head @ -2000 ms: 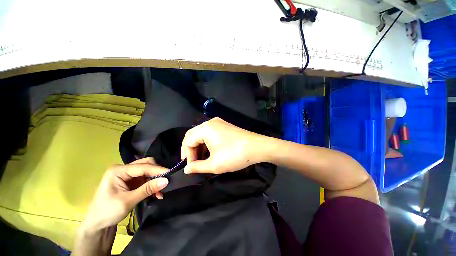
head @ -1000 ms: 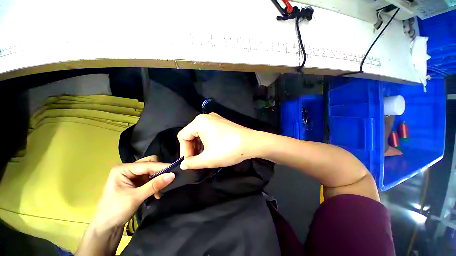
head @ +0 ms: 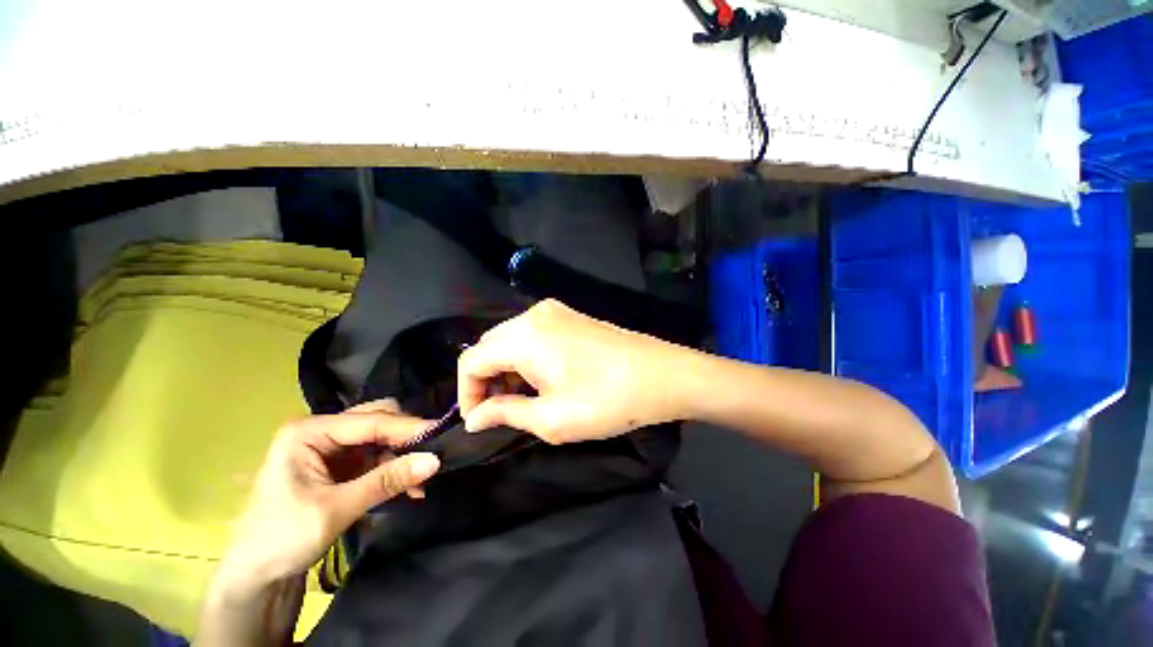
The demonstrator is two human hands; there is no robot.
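Observation:
A black fabric bag (head: 506, 569) lies bunched on my lap below the table. My left hand (head: 331, 478) pinches a thin dark zipper edge (head: 434, 430) with a pale purplish toothed line between thumb and fingers. My right hand (head: 556, 377) is just to the right of it and pinches the other end of the same short stretch. The fingertips of both hands are a small gap apart. Whether a slider is under my right fingertips cannot be seen.
Mustard-yellow panels (head: 164, 417) are stacked at the left. The white table (head: 443, 76) crosses the top, with red and black snips (head: 723, 15) tied by cord. Blue bins (head: 1043, 423) at the right hold red spools (head: 1024, 325) and a white roll (head: 1000, 259).
Both hands stay close together on the zipper edge. The dark strip between them has turned slightly, showing more flat black tape below the toothed line. My right fingertips have shifted a little.

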